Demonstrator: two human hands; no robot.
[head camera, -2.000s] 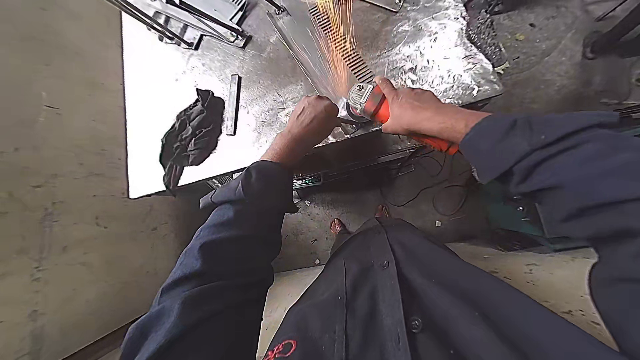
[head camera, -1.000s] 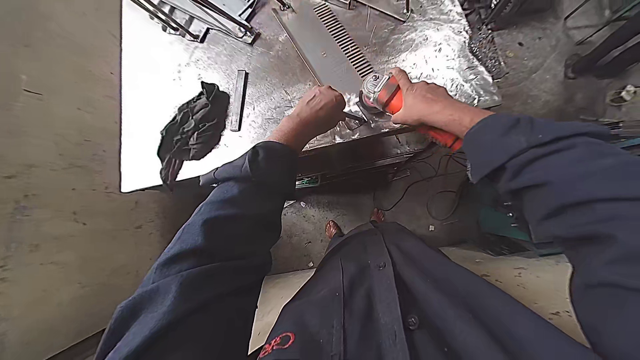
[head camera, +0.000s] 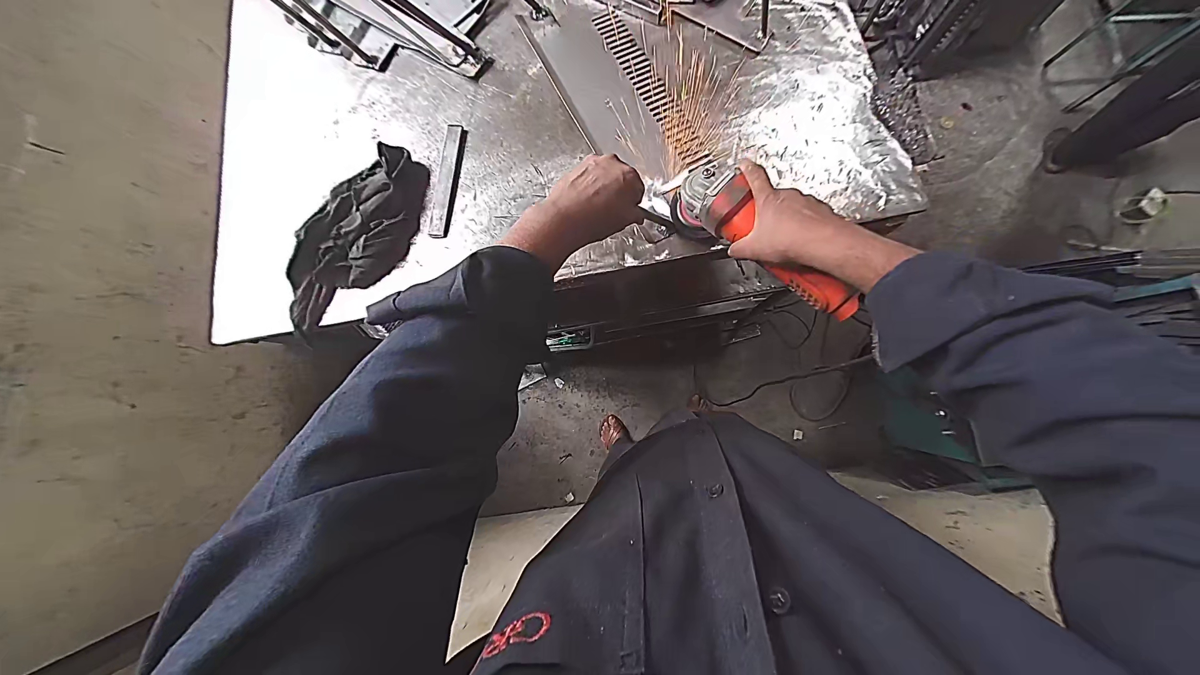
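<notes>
An orange angle grinder (head camera: 741, 211) with a metal gear head is gripped in my right hand (head camera: 797, 225), at the front part of the metal-topped workbench (head camera: 506, 112). Sparks fan away from its disc over a row of small dark metal pieces (head camera: 633, 66). Just left of the disc, my left hand (head camera: 595, 197) is closed on a small metal workpiece (head camera: 656, 216), mostly hidden by the fingers and the grinder. A flat grey metal plate (head camera: 586, 80) lies beyond my hands, beside the row.
A crumpled dark cloth (head camera: 361, 225) and a short metal bar (head camera: 448, 180) lie on the bench's left side. Welded metal frames (head camera: 403, 28) stand at the back left. A black cable (head camera: 787, 380) hangs and trails below the bench at the right. Dark stands are at the far right.
Sparks fly now, as they did two seconds ago; one second ago none showed. Both hands keep hold of the workpiece and grinder near the bench's front edge.
</notes>
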